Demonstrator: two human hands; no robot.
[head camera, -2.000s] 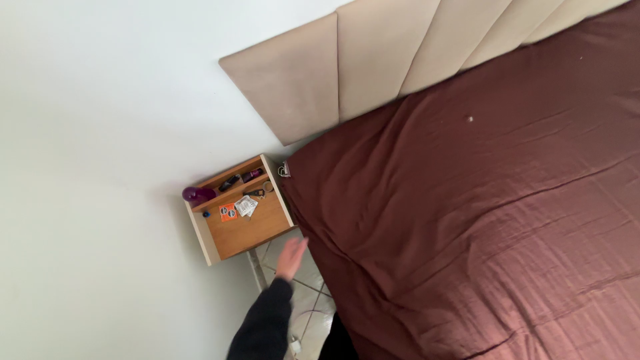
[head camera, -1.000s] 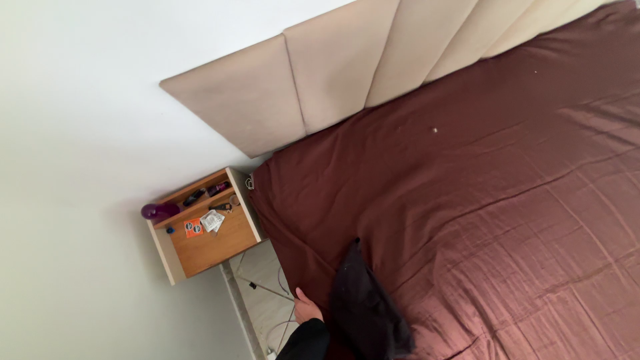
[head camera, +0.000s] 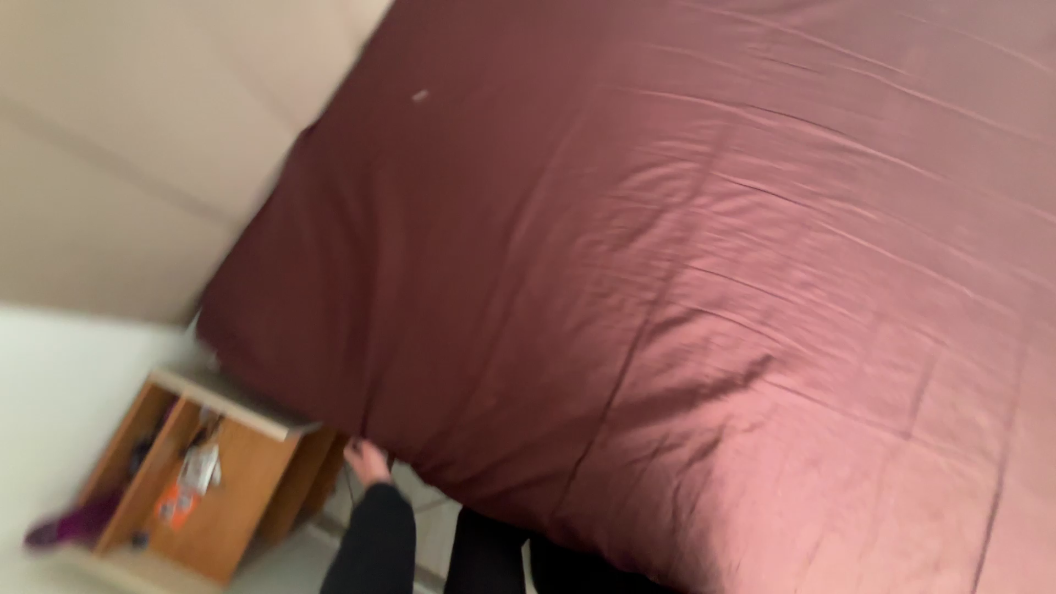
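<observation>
My left hand (head camera: 369, 462), in a dark sleeve, is at the lower left edge of a maroon sheet (head camera: 495, 272) spread over the bed. Its fingers meet the sheet's hanging edge beside the nightstand; blur hides whether they grip the cloth. A crease runs up the sheet from that spot. My right hand is out of view. A small pale speck (head camera: 420, 96) lies on the sheet near the headboard.
A beige padded headboard (head camera: 148, 148) borders the bed. At lower left, a wooden nightstand drawer (head camera: 239, 487) holds an orange packet (head camera: 176, 505), white packets (head camera: 199, 469) and a purple item (head camera: 78, 522). Floor tiles (head camera: 429, 511) show by my dark-clothed legs (head camera: 487, 549).
My left hand, over the floor gap two seconds ago, is now at the sheet's edge. The view has turned and come closer to the bed. The dark shape over the bed's edge one second ago no longer shows there.
</observation>
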